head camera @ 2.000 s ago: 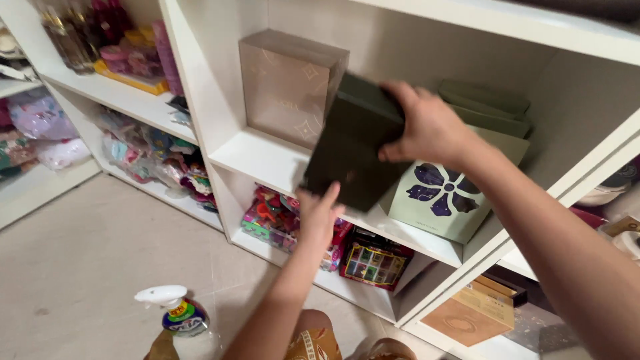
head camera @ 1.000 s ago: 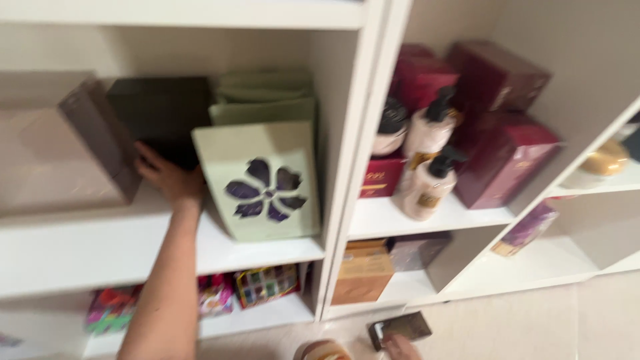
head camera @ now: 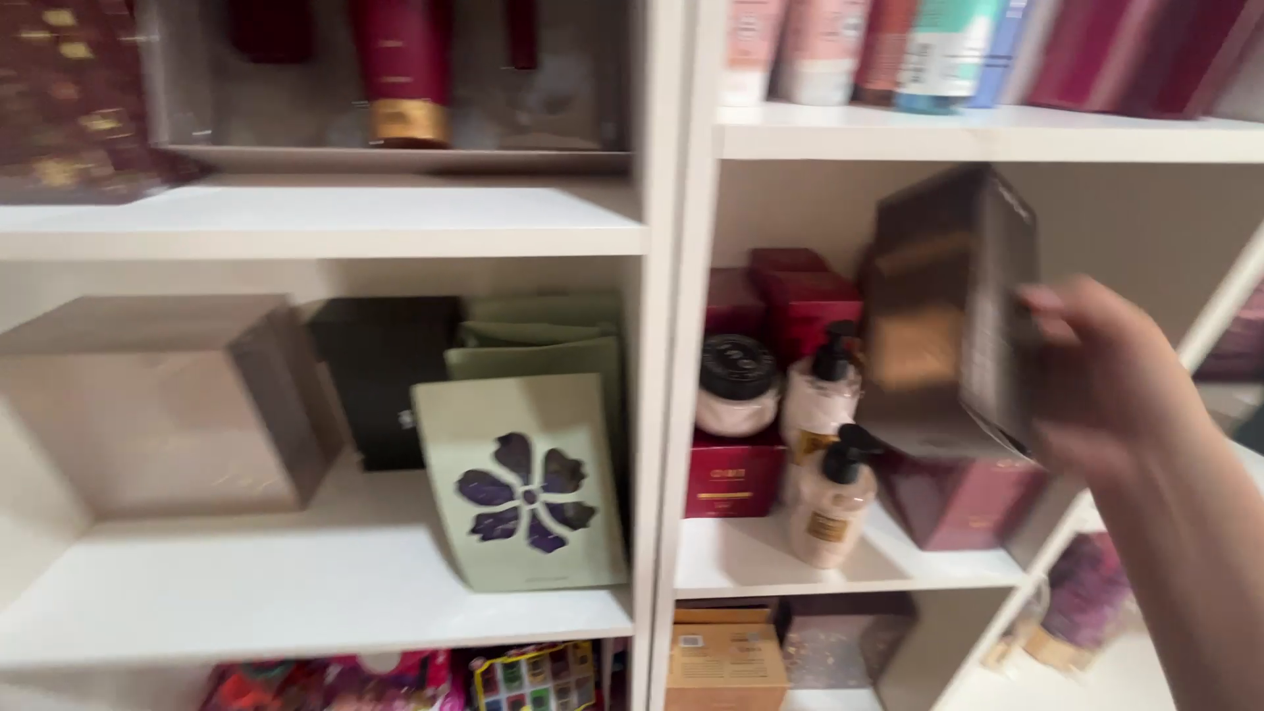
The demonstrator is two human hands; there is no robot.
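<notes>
My right hand (head camera: pixel 1096 365) grips the side of a dark box with an orange-brown patch (head camera: pixel 918 316), blurred by motion, in front of the right-hand cubby. Below and left of that box stand two pump bottles (head camera: pixel 831 509) with black heads, a jar with a black lid (head camera: pixel 738 380) and dark red boxes (head camera: pixel 736 474). A black box (head camera: pixel 385 380) stands in the left cubby, between a large beige box (head camera: pixel 148 415) and a pale green box with a purple flower (head camera: pixel 523 494). My left hand is out of view.
White shelf boards (head camera: pixel 316 242) and an upright divider (head camera: pixel 667 355) frame the cubbies. Tubes and bottles (head camera: pixel 948 49) line the upper right shelf. Below are an orange-brown box (head camera: pixel 729 657) and a colourful palette (head camera: pixel 538 681). A purple item (head camera: pixel 1081 592) sits at lower right.
The black box, in my hands two seconds ago, now stands between the beige and green boxes. My right hand, low near the floor one second ago, is now up at the right cubby. My left hand has left the view.
</notes>
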